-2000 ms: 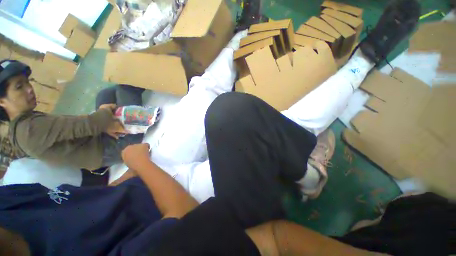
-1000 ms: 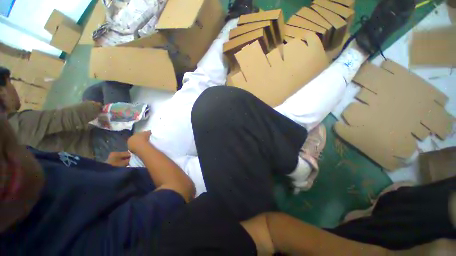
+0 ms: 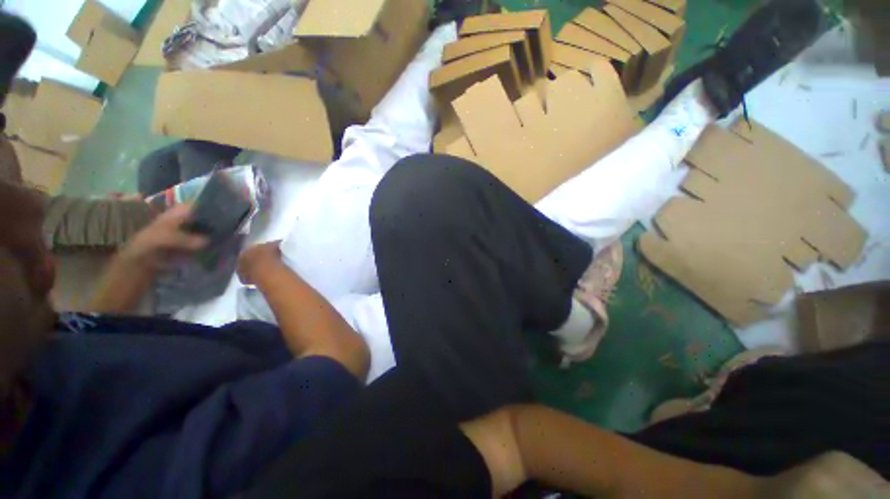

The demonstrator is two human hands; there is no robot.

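Note:
Neither of my own hands can be made out. A bare forearm crosses the bottom towards a blurred hand at the lower right edge; it seems to belong to the neighbour in the navy shirt. A notched flat cardboard blank [image 3: 756, 219] lies on a white sheet [image 3: 815, 97] at the right. Another notched cardboard piece [image 3: 551, 132] lies between outstretched white-clad legs. Folded cardboard inserts [image 3: 488, 58] stand in rows behind it, with upright edges.
A black-trousered knee [image 3: 459, 244] rises in the middle. An open carton [image 3: 244, 112] with crumpled printed paper [image 3: 239, 34] is at the upper left. Another person holds a dark phone-like object [image 3: 217, 214] at the left. Slivers litter the green floor [image 3: 634, 341].
The view has shifted slightly. The seated person's hand at the left has risen with the dark object. The navy-shirted neighbour's head has come in at the left edge.

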